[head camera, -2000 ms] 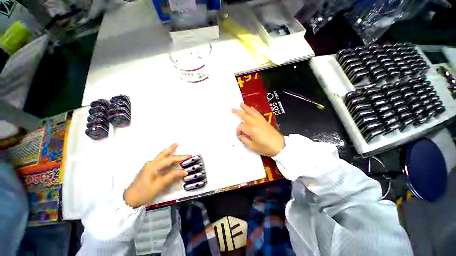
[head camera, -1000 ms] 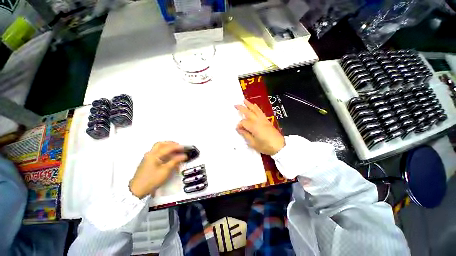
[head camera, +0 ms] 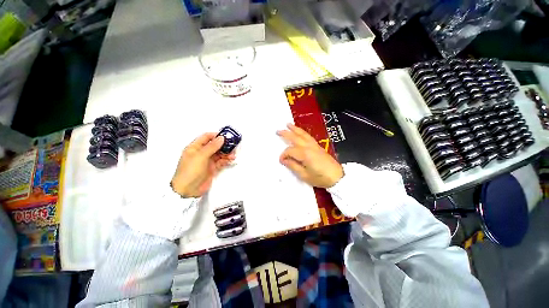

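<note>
My left hand [head camera: 201,162] holds one dark glossy housing [head camera: 229,139] between thumb and fingers above the white surface, in the middle of the view. Three more housings [head camera: 229,219] lie in a short stack near the front edge, below my left hand. My right hand [head camera: 308,157] is at the right of the white surface, fingers bent and spread. Its thumb and index finger are near each other, and whether a tiny part is between them is too small to tell. The white surface [head camera: 265,198] is overexposed.
Two rows of housings [head camera: 117,138] stand at the left. A clear round tub [head camera: 230,75] is beyond my hands. A thin pick [head camera: 368,124] lies on the black board at right. A thick white tray [head camera: 402,96] holds dark housings. An open parts box [head camera: 355,42] and yellow strips [head camera: 295,42] are behind.
My left hand has taken one housing from the front stack and moved it up and away from me, towards the middle. Three housings remain lying there. My right hand has barely moved.
</note>
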